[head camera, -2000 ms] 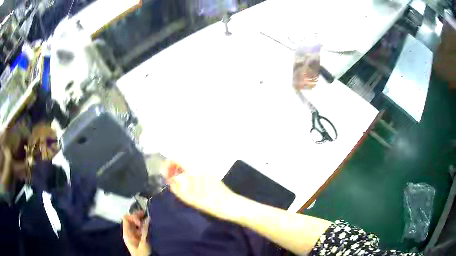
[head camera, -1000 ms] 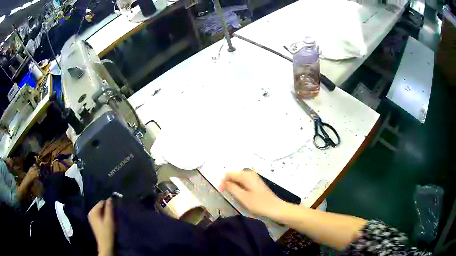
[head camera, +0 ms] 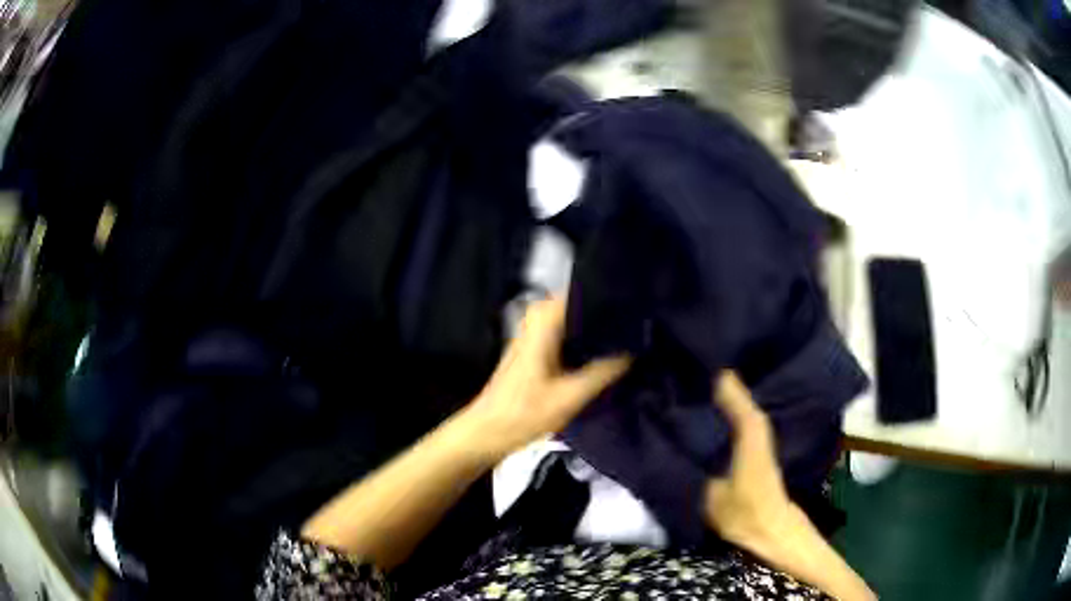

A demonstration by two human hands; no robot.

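Observation:
A dark navy garment [head camera: 716, 235] lies bunched on the lap in front of me, with white shaped pieces [head camera: 556, 179] showing along its left side and lower edge. My left hand [head camera: 534, 382] holds the garment at its left side, thumb on top and fingers partly hidden. My right hand [head camera: 752, 481] holds its lower right part, the thumb showing and the other fingers hidden by cloth. The picture is blurred.
A large heap of dark cloth [head camera: 270, 235] fills the left. The dark grey machine head [head camera: 846, 53] is at the upper right. A black phone [head camera: 902, 340] and blurred scissors handles [head camera: 1034, 378] lie on the white table [head camera: 975, 211]. Green floor [head camera: 940, 534] shows lower right.
The view has swung left and down onto the lap and cloth heap. My right hand has left the tabletop and now holds the garment with my left. The garment is away from the machine head.

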